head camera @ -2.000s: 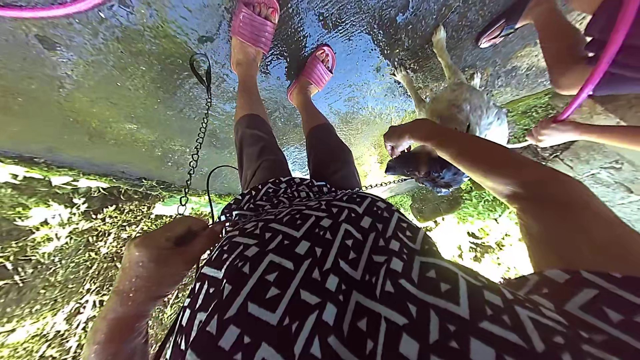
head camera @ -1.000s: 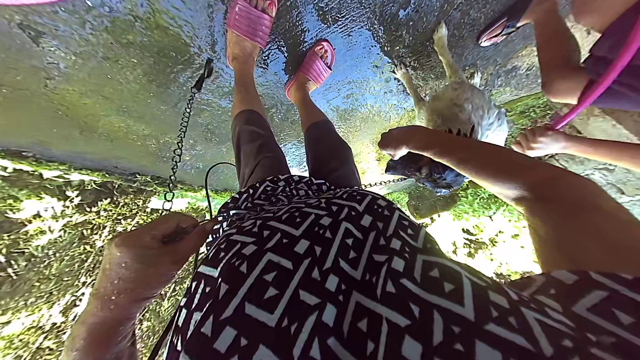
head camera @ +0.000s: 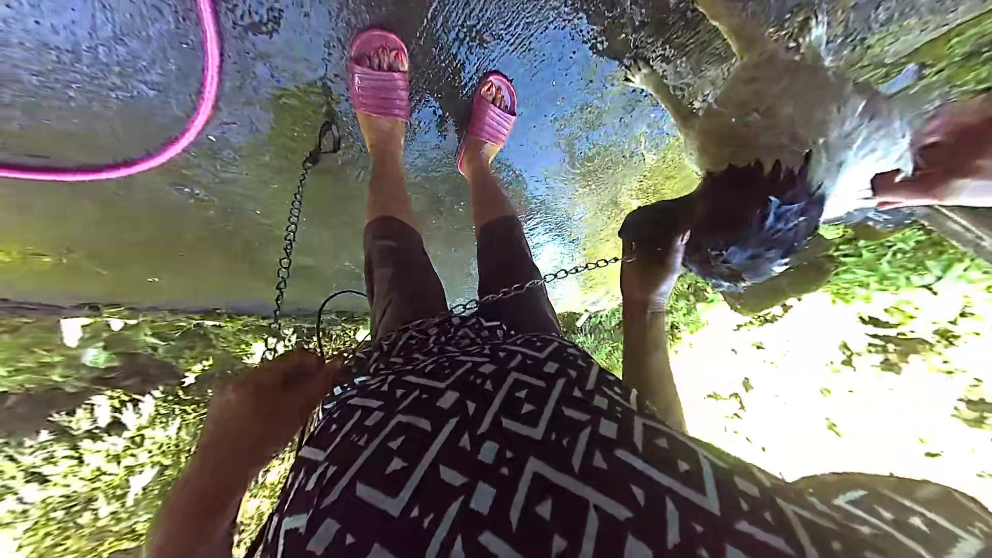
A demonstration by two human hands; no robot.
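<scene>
My left hand (head camera: 267,399) is closed around a metal chain (head camera: 288,240) at the lower left. The chain's free end hangs over the wet ground and ends in a dark loop or clip (head camera: 323,145). From that hand the chain also runs across my patterned top to my right hand (head camera: 653,252). My right hand is bent at the wrist by the dark head (head camera: 756,225) of a wet, pale-bodied dog (head camera: 763,108); its fingers are in shadow, with the chain at them. A thin black cord (head camera: 319,318) loops beside my left hand.
A pink hose (head camera: 211,70) curves at the upper left. Another person's hand (head camera: 942,159) touches the dog's wet neck at the right edge. My feet in pink slides (head camera: 380,89) stand on wet concrete (head camera: 232,225). Leafy ground (head camera: 101,442) lies along the lower left.
The other person's hand has come onto the dog's neck. My right forearm, earlier reaching across from the right, now rises from below to the dog's head. More chain shows between my hands.
</scene>
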